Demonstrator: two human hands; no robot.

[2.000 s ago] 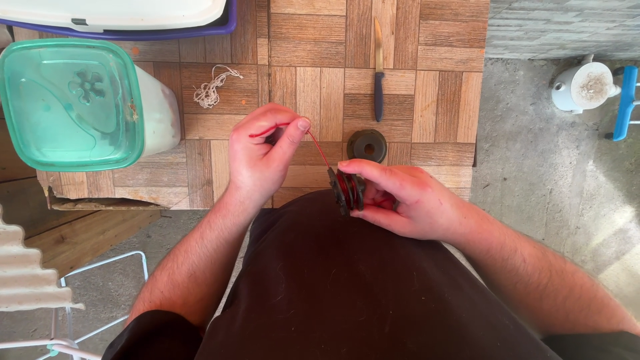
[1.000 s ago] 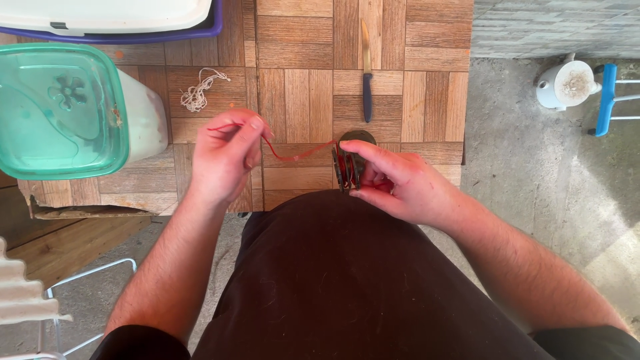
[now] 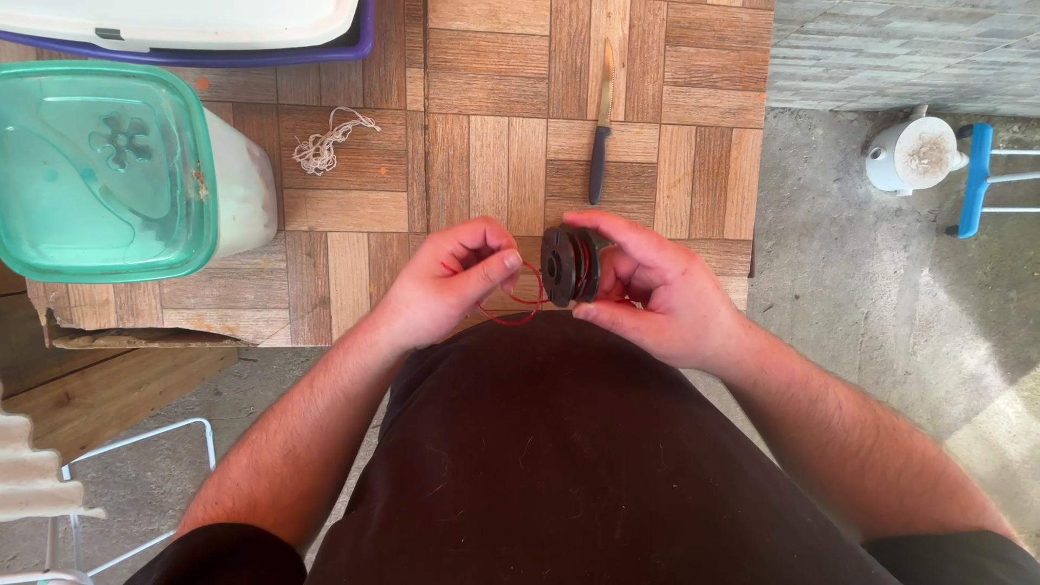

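Observation:
Between the thumb and fingers of my right hand (image 3: 662, 288) is a black plastic spool (image 3: 566, 266), held near the table's front edge with its flat slotted face turned left. Red line shows wound between its flanges. My left hand (image 3: 463, 280) pinches the free red line (image 3: 520, 322), which loops slack between that hand and the spool. A knife (image 3: 600, 154) with a dark handle lies on the table beyond the spool. To the left lies a tangle of white string (image 3: 325, 150). The round black part seen earlier on the table is hidden or cannot be made out.
A tub with a green lid (image 3: 106, 171) stands at the left of the wood-patterned table (image 3: 487, 175), whose front left edge is broken. Behind it is a purple container with a white lid (image 3: 236, 24). A white vessel (image 3: 922, 154) and blue-ended rack (image 3: 977, 179) are at the right, beyond the table.
My left hand has come closer to the spool, and the red line, taut two seconds ago, now hangs in a loop. The spool's flat face has turned more toward the view.

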